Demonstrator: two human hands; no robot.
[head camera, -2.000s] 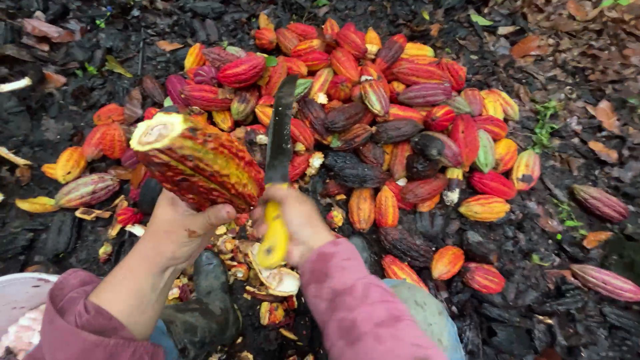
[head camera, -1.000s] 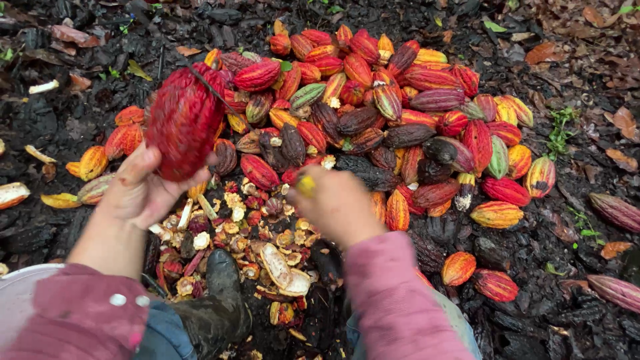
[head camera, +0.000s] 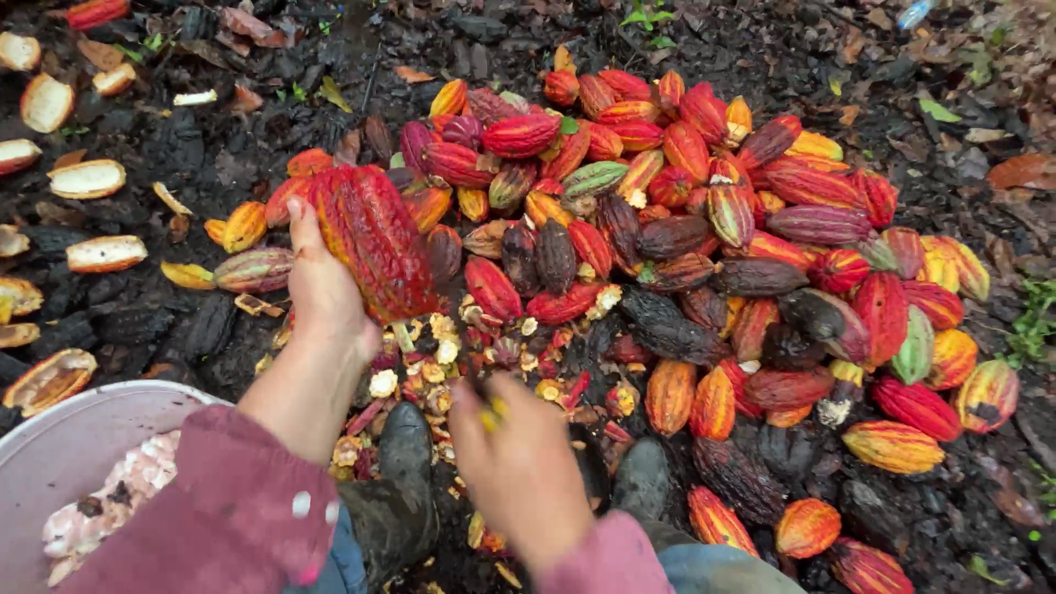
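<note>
My left hand (head camera: 326, 293) holds a large red cacao pod (head camera: 375, 239) upright at the left of the heap, its palm and thumb against the pod's left side. Lower and to the right, my right hand (head camera: 520, 462) is closed, somewhat blurred, on a yellow handle (head camera: 493, 412); the blade is barely visible. Behind both hands lies a heap of red, yellow, purple and blackened cacao pods (head camera: 685, 239). Cut pod ends and husk bits (head camera: 445, 346) lie on the ground just below the held pod.
A pale bucket (head camera: 91, 396) with whitish cacao pulp and beans (head camera: 124, 495) stands at lower left. Opened husk halves (head camera: 87, 179) are scattered along the left. My dark boots (head camera: 404, 462) stand below the heap on wet, leaf-strewn soil. A plastic bottle (head camera: 916, 12) lies at top right.
The pod in my left hand showed a pale cut end two seconds ago; now its red side faces me. My right hand has moved down, away from the pod, with the yellow-handled blade.
</note>
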